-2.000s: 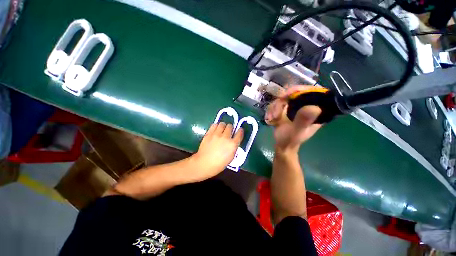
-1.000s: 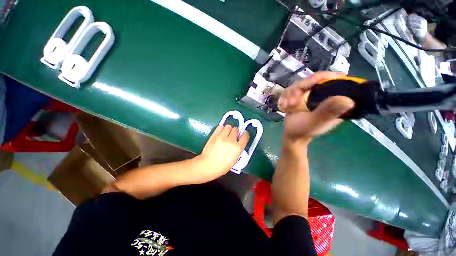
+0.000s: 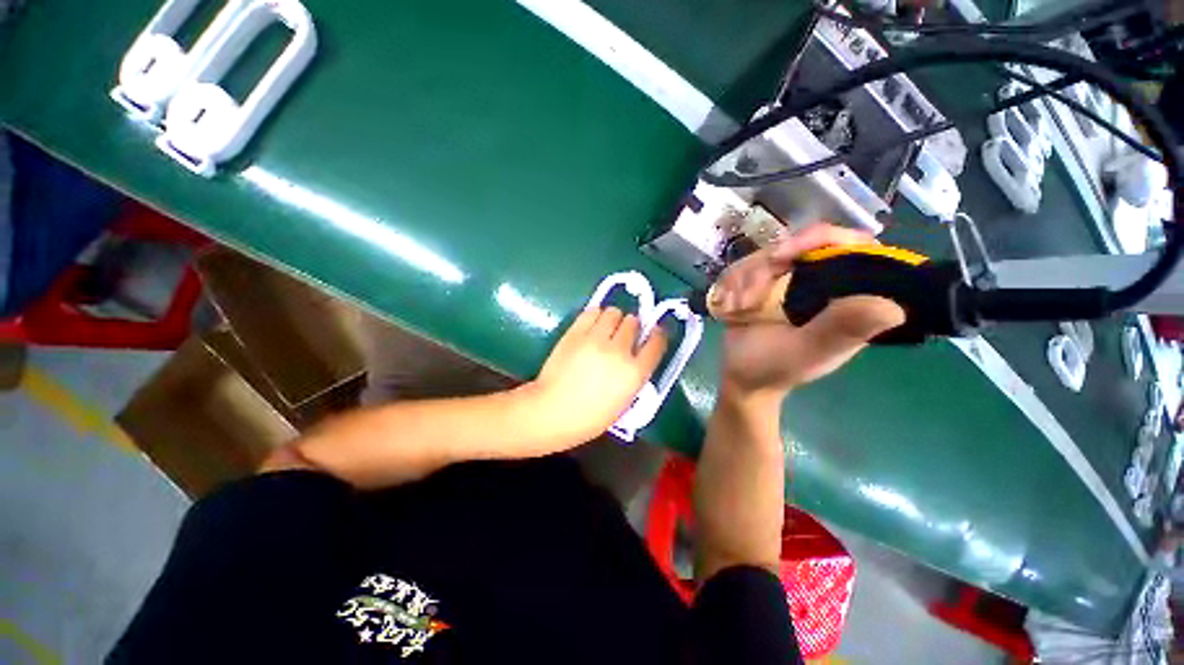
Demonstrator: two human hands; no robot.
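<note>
My right hand (image 3: 769, 312) is closed round the black and yellow grip of the electric screwdriver (image 3: 857, 294), held level in front of the screw feeder (image 3: 727, 234). Its bit cannot be made out. My left hand (image 3: 595, 377) lies over two white plastic housings side by side on the green bench, fingers in their slots. The right housing (image 3: 684, 340) and the left housing (image 3: 626, 282) show their loop ends; my hand covers much of both.
Another pair of white housings (image 3: 240, 98) lies at the upper left. A black cable (image 3: 961, 47) loops over the feeder. White housings (image 3: 1019, 150) lie beyond the white line (image 3: 649, 81). Red stools (image 3: 818, 585) and cardboard boxes (image 3: 279, 338) are below the bench edge.
The view has shifted, so the far left pair sits higher. My right hand first moved right with the screwdriver, then slightly back left. My left hand stays on the two housings.
</note>
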